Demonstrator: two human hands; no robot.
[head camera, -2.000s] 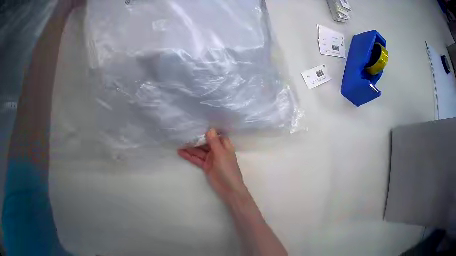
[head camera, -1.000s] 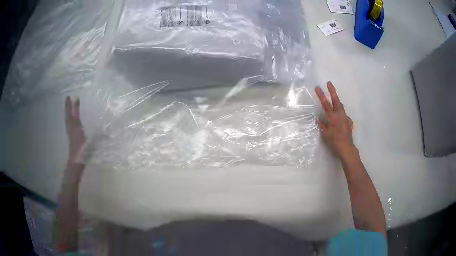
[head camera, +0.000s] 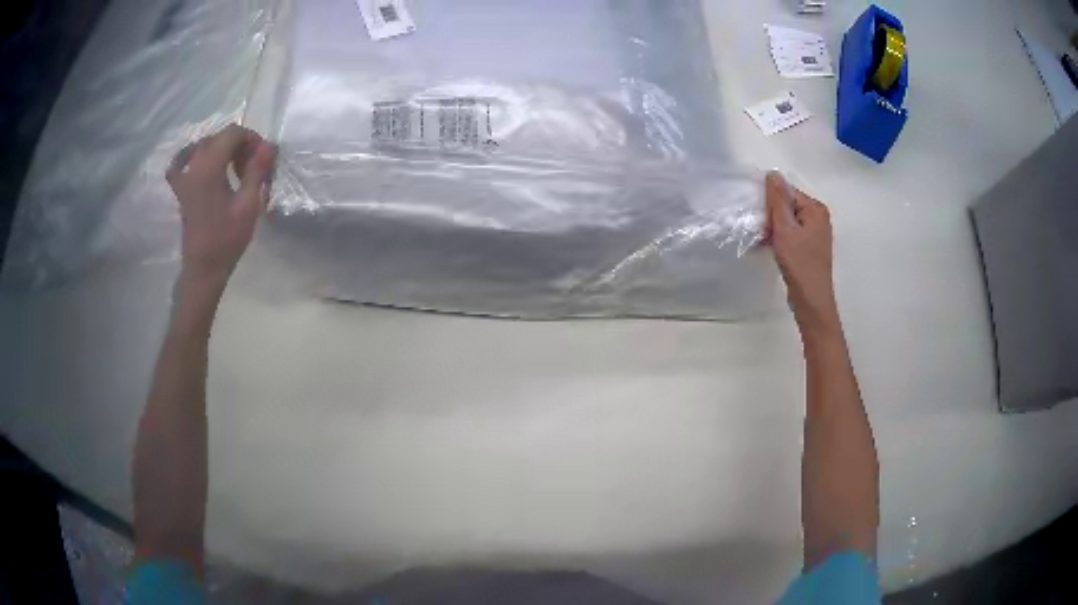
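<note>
A clear poly bag (head camera: 556, 177) lies around a pale grey product (head camera: 473, 266) at the top middle of the view. Its open-looking end is folded up over the product. My left hand (head camera: 225, 177) pinches the bag's left corner. My right hand (head camera: 797, 225) pinches its right corner. The plastic is stretched between the hands. A printed barcode panel (head camera: 434, 122) shows on the bag between them, and a small white label (head camera: 387, 17) shows near the top edge.
More clear plastic sheets (head camera: 106, 177) lie at the left. A blue tape dispenser (head camera: 869, 89) with a yellow roll stands at the upper right, beside loose barcode labels (head camera: 778, 112). A grey block (head camera: 1034, 266) is at the right table edge, below a white sheet (head camera: 1050, 69).
Both hands were open beside the flat bag end. They have moved up and inward and taken hold of its corners, and the end is now folded up over the product.
</note>
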